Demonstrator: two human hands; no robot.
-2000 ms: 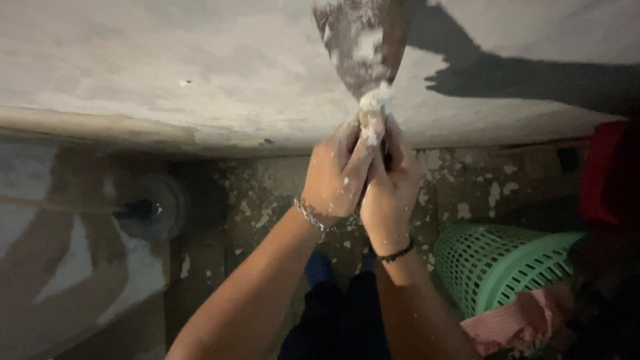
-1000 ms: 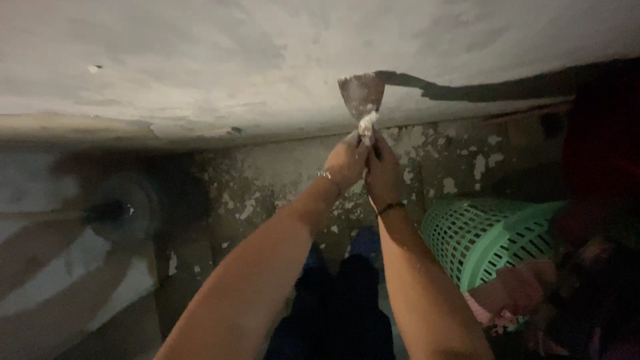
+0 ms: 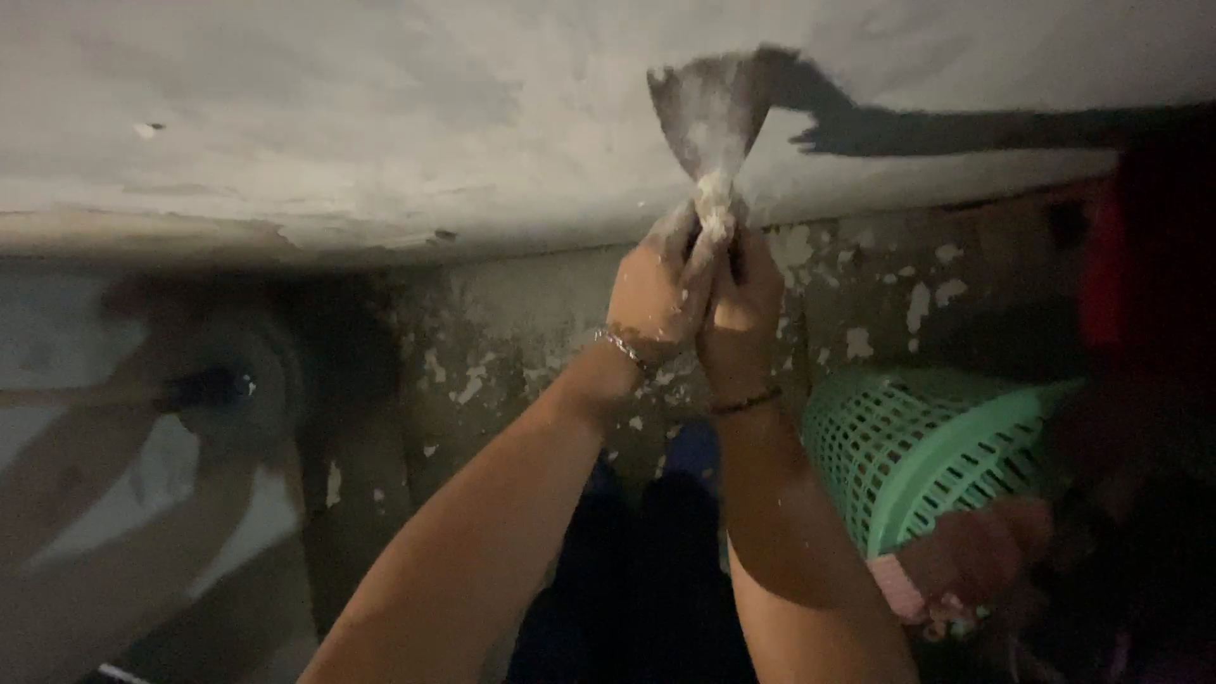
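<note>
A putty knife (image 3: 711, 114) with a wide blade, smeared with white matter, points up the pale wall (image 3: 380, 104); its blade lies at or close to the surface, and contact cannot be told. My left hand (image 3: 660, 285), with a silver chain bracelet, grips the whitened handle from the left. On the other side, my right hand (image 3: 746, 309), with a dark band at the wrist, closes on the same handle. White dust covers the fingers of both hands. Most of the handle is hidden inside them.
White flakes lie scattered over the dark floor (image 3: 513, 351). At the right, a green plastic basket (image 3: 912, 456) lies tipped over, with pink cloth (image 3: 978, 560) at its mouth. A round, dark-centred object (image 3: 228, 385) is at the left. My blue-shod feet are below my hands.
Both hands, holding the putty knife throughout, first moved away up the wall side. Since one second ago the blade appears larger and nearer. The basket has stayed in place.
</note>
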